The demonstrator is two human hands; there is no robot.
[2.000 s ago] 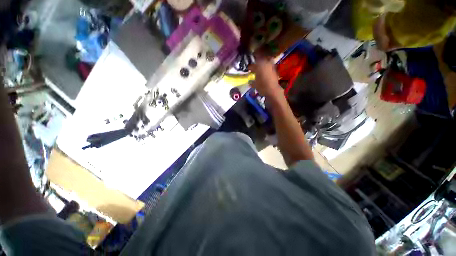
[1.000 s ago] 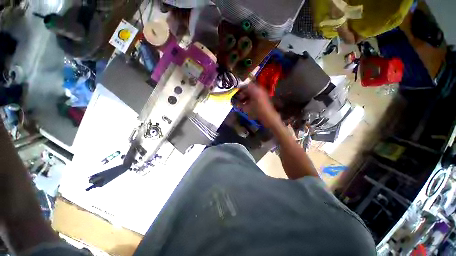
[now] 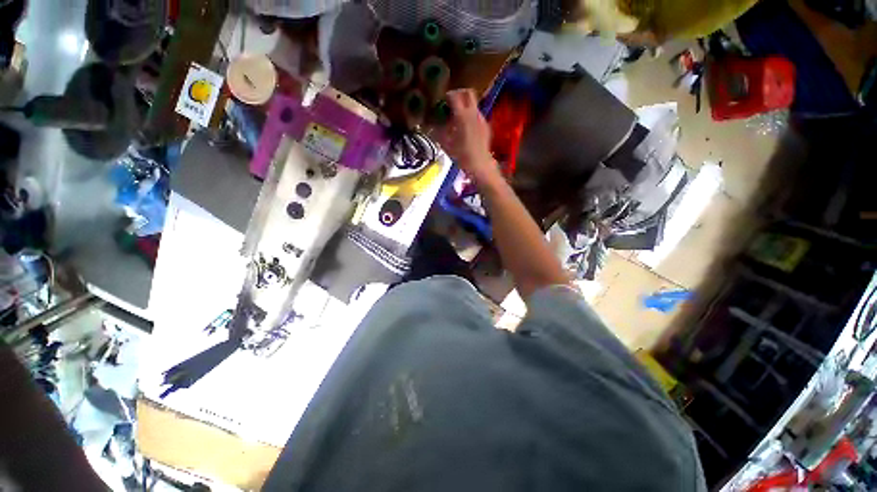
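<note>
My right hand (image 3: 464, 130) reaches out past the machine, beside the brown thread cones with green tips (image 3: 434, 72). It is small and blurred; I cannot tell whether it touches a cone or holds anything. The sewing machine (image 3: 306, 207), white with a purple end, stands to the left. A small dark spool with a pink centre (image 3: 389, 213) sits on the table edge next to a yellow bundle (image 3: 415, 184). My left hand is out of the picture; only part of a dark, blurred forearm shows at the lower left edge.
Grey fabric (image 3: 370, 252) lies under the machine arm. A red bag (image 3: 510, 123) and dark grey panels (image 3: 582, 120) are right of my arm. A red container (image 3: 752, 86) stands on the floor. Yellow clothing of a person shows at the top right.
My right hand has moved from over the spool and blue basket, up to the thread cones. The spool shows again. The view has shifted, and less of my left forearm shows.
</note>
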